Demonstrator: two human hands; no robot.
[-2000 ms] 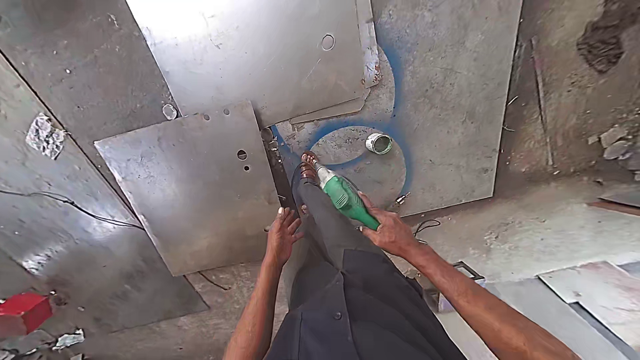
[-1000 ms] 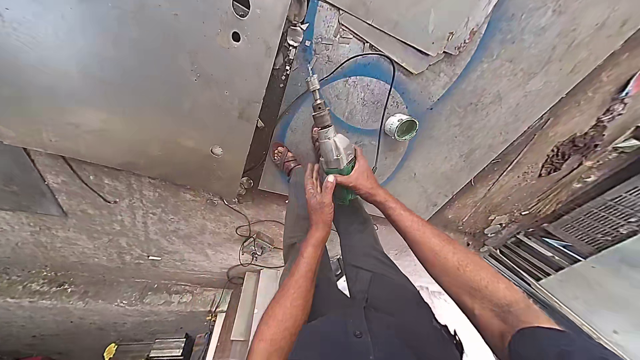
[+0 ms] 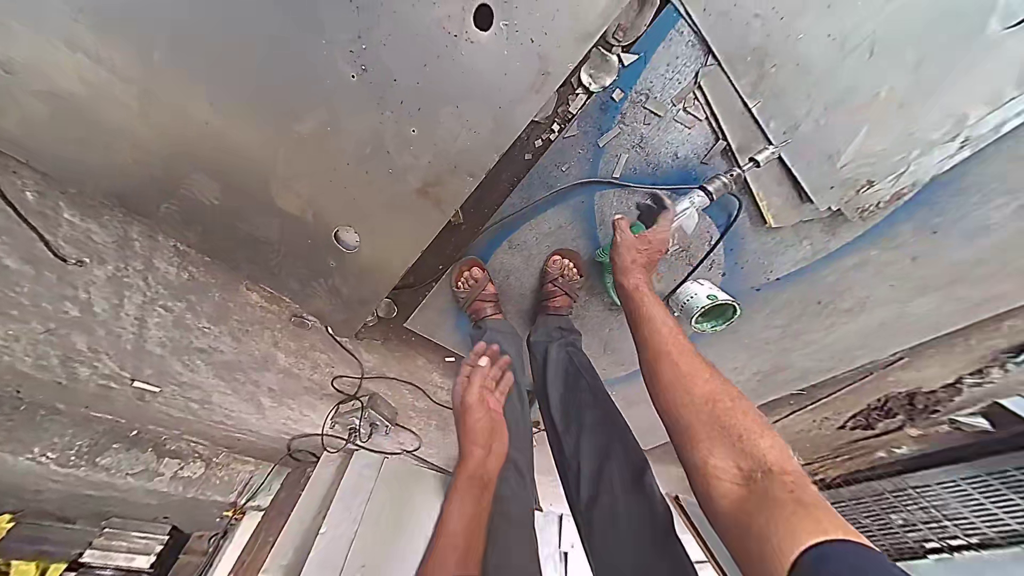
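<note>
My right hand (image 3: 642, 246) is closed around the body of a green and silver power drill (image 3: 690, 210), whose chuck and bit point to the upper right. A dark cable runs from the drill across the metal sheet. With its fingers spread, my left hand (image 3: 482, 400) is held in front of my left trouser leg and holds nothing. Just below the drill, an open white can with green inside (image 3: 706, 307) lies near my right forearm. Both sandalled feet stand on a sheet marked with blue paint (image 3: 528, 232).
A large holed metal sheet (image 3: 240, 120) covers the upper left, and another stacked sheet (image 3: 888, 88) lies upper right. Small metal offcuts (image 3: 620, 164) are scattered between them. A metal box with tangled cables (image 3: 366, 416) sits lower left, and a metal grille (image 3: 936, 504) lies lower right.
My left hand has come away from the drill and moved down. My right hand has swung the drill over to the right, its bit now pointing up and right. The view has shifted.
</note>
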